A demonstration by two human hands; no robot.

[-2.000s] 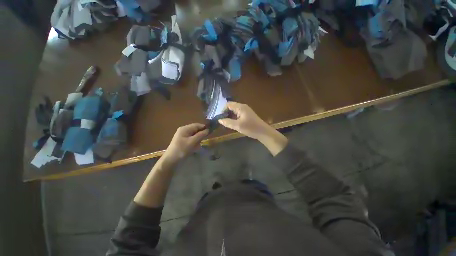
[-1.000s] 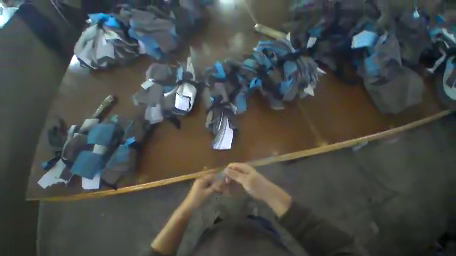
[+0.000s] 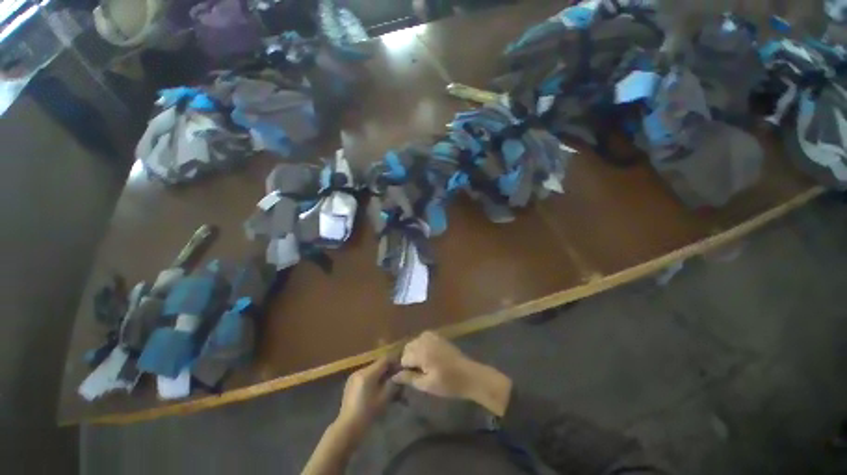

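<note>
My left hand (image 3: 365,391) and my right hand (image 3: 450,371) meet just off the front table edge. Their fingertips are pinched together on a small dark strip (image 3: 399,393), mostly hidden by the fingers and blurred. Just beyond them a grey bundle with white fanned ends (image 3: 410,278) lies on the brown table, beside a blue and grey bundle (image 3: 504,162). A grey bundle with white pieces (image 3: 302,211) lies to its left. Neither hand touches these bundles.
A grouped blue and grey bundle (image 3: 181,320) lies at the table's left, below a short mottled stick (image 3: 194,245). Another stick (image 3: 476,94) lies further back. Larger heaps (image 3: 701,139) stand at the right and far left (image 3: 195,139). The brown table (image 3: 325,315) has a yellowish edge.
My hands have moved off the bundle's white ends to the near side of the table edge, and stay together. The view has tilted up, showing more of the far side.
</note>
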